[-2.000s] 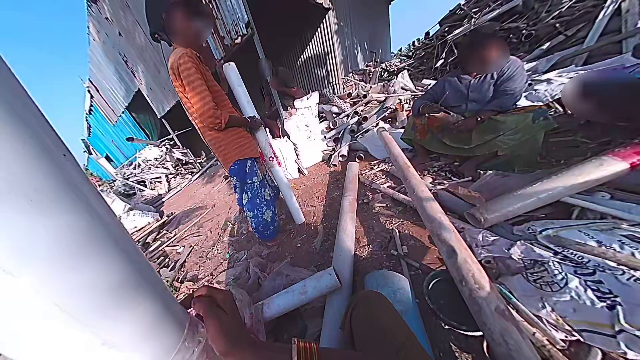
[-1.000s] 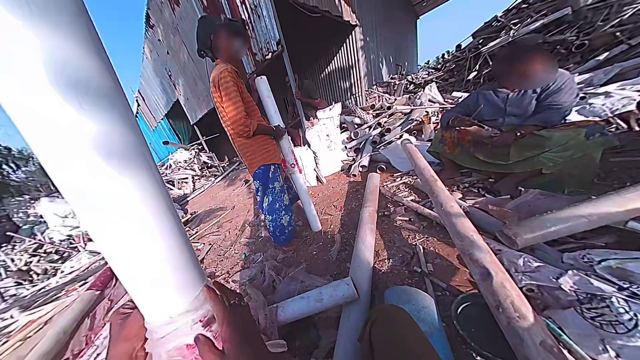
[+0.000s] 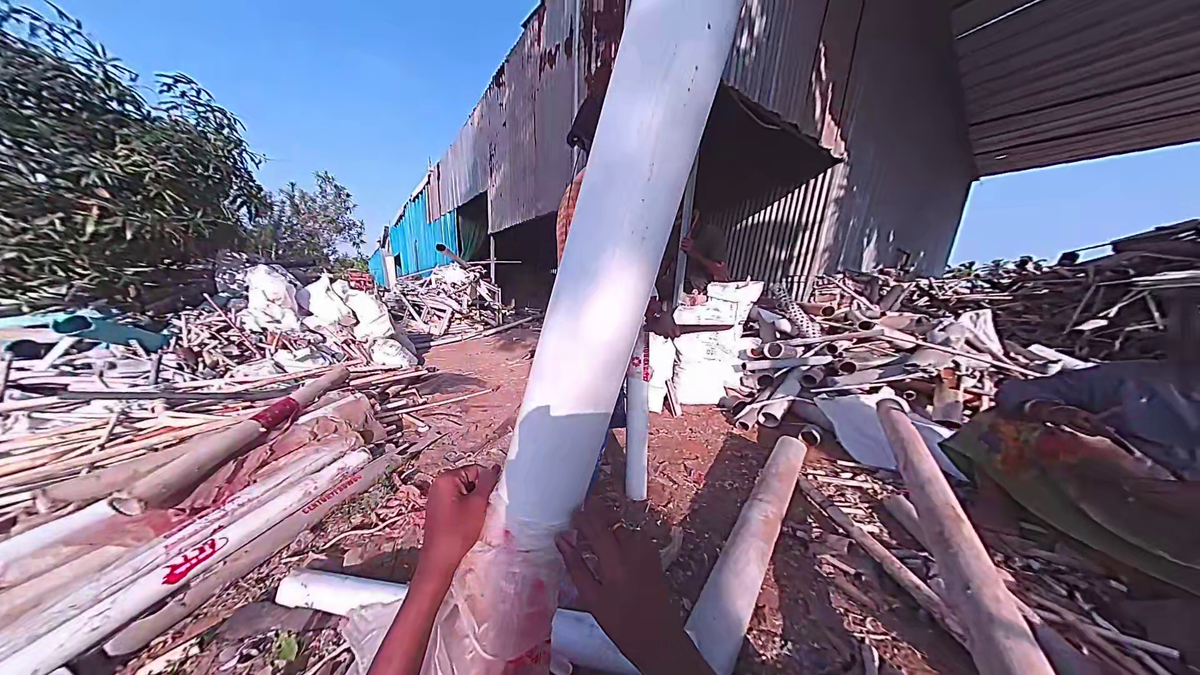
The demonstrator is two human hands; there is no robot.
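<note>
A large white plastic pipe [image 3: 600, 281] leans upward through the middle of the view, tilted to the right at its top. Clear plastic film [image 3: 506, 600] with red marks is bunched around its lower part. My left hand [image 3: 461, 511] is at the left side of the pipe by the film's upper edge, its fingers curled; whether it pinches film cannot be told. My right hand [image 3: 609, 562] lies against the right side of the pipe and film, fingers spread. The pipe's lower end is hidden by the film and the bottom of the view.
Long pipes [image 3: 234, 534] lie piled at the left, beside white sacks [image 3: 328, 305]. A dirty pipe [image 3: 750, 553] and a longer one [image 3: 966, 553] lie at the right. Behind my pipe stands a person, mostly hidden, near a white pipe [image 3: 637, 422]; another sits at the right edge.
The view has swung left. The large pipe, leaning left before, now leans right across the middle. My left hand has come beside the upper edge of the film.
</note>
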